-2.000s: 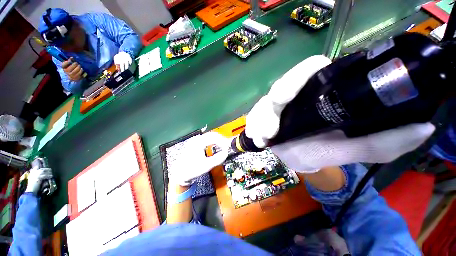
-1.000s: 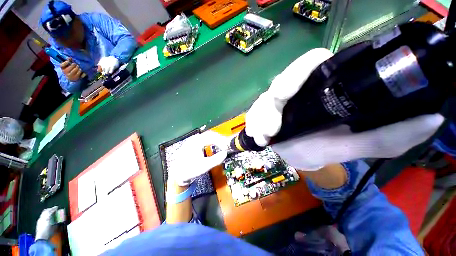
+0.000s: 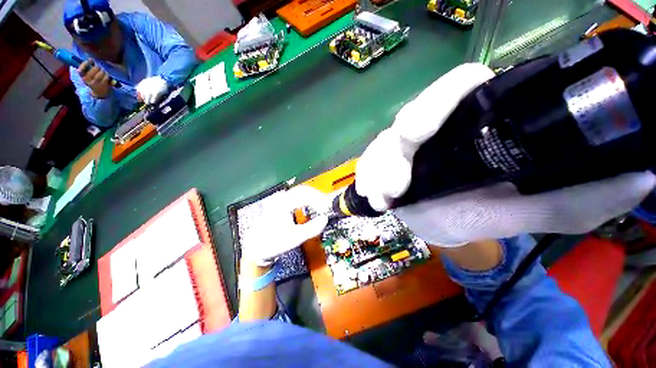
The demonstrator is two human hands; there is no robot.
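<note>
My right hand point(image 3: 446, 165), in a white glove, is closed around a large black electric screwdriver point(image 3: 532, 122) with a silver label and a yellow ring near the nose. My left hand point(image 3: 288, 223), gloved with a light blue band at the wrist, is at the screwdriver's nose. Its fingertips are at the bit, and whether they hold a small part is unclear. The green circuit board point(image 3: 370, 251) lies on the orange fixture point(image 3: 388, 305), just right of my left hand. The bit tip is hidden by my left fingers.
A black-edged screw tray point(image 3: 234, 248) is partly under my left hand. White sheets point(image 3: 162, 241) lie on a red board point(image 3: 216, 295) at left. Board assemblies point(image 3: 368, 39) stand along the far belt, another point(image 3: 75, 251) at far left. A person point(image 3: 137, 57) works across the belt.
The screwdriver and my right hand have shifted slightly; my left hand stays at its nose. The neighbouring gloved hand at far left has let go of the board assembly and moved down out of view.
</note>
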